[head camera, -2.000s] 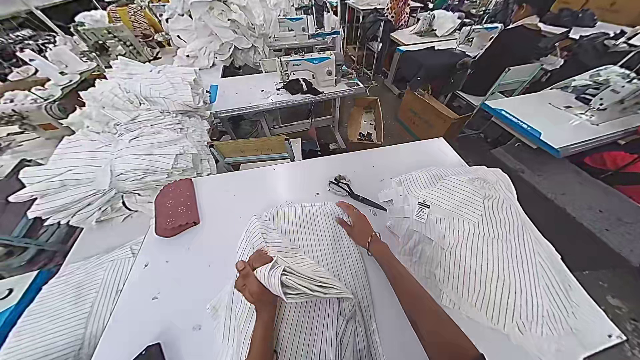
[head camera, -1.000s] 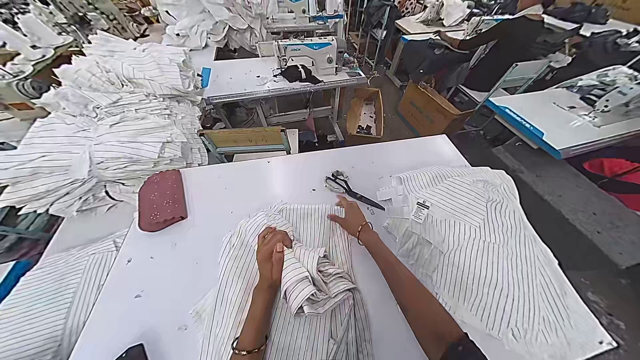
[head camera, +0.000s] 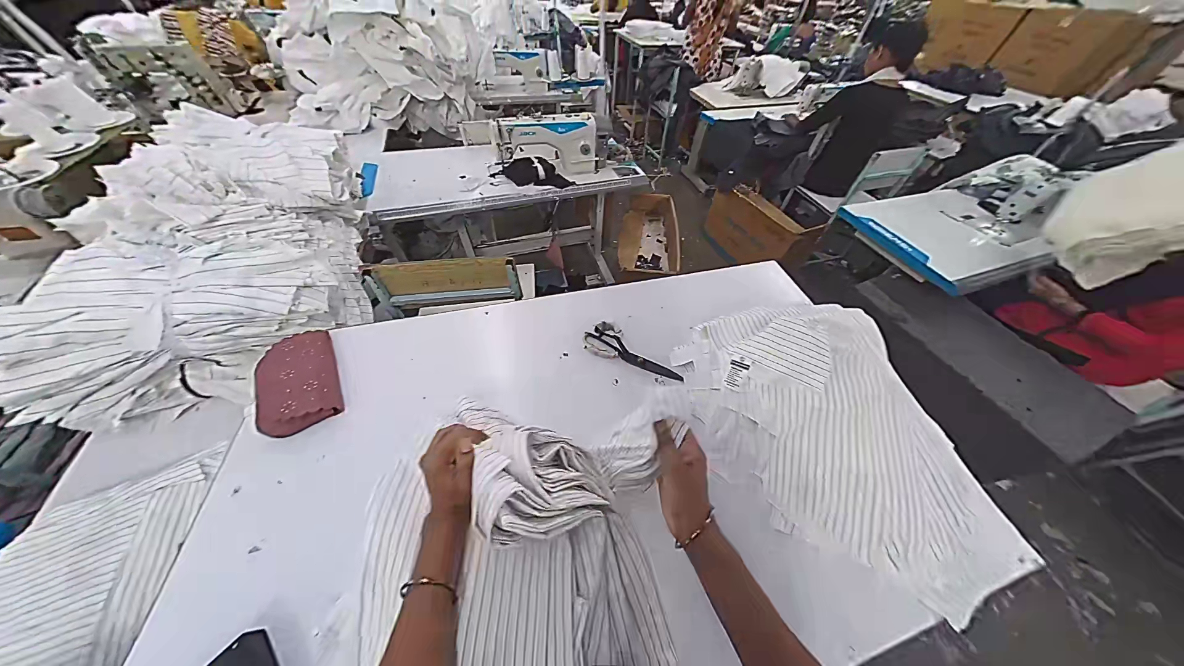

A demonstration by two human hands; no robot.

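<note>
A striped white garment [head camera: 546,490] lies bunched at the near middle of the white table, its upper part gathered in folds. My left hand [head camera: 450,467] grips the left edge of the folds. Fingers of my right hand [head camera: 683,472] close on another part of the same cloth, raised a little to the right. Beyond the right hand lie black-bladed scissors [head camera: 638,356], partly open. Striped fabric pieces [head camera: 851,435] with a printed tag [head camera: 737,373] are spread on the right of the table. A dark red scalloped case [head camera: 298,384] rests at the left edge.
Tall stacks of striped cloth [head camera: 185,268] stand on the left. A black object [head camera: 245,650] lies at the near edge. Past the white table [head camera: 444,347] are a sewing machine [head camera: 548,141], cardboard boxes [head camera: 754,227] and a seated person [head camera: 860,120]. At right, another person carries pale cloth [head camera: 1124,217].
My right hand has gone from lying on the garment to pinching part of it and has drawn it rightward. The left hand still grips the folds. A person with pale cloth has appeared at right.
</note>
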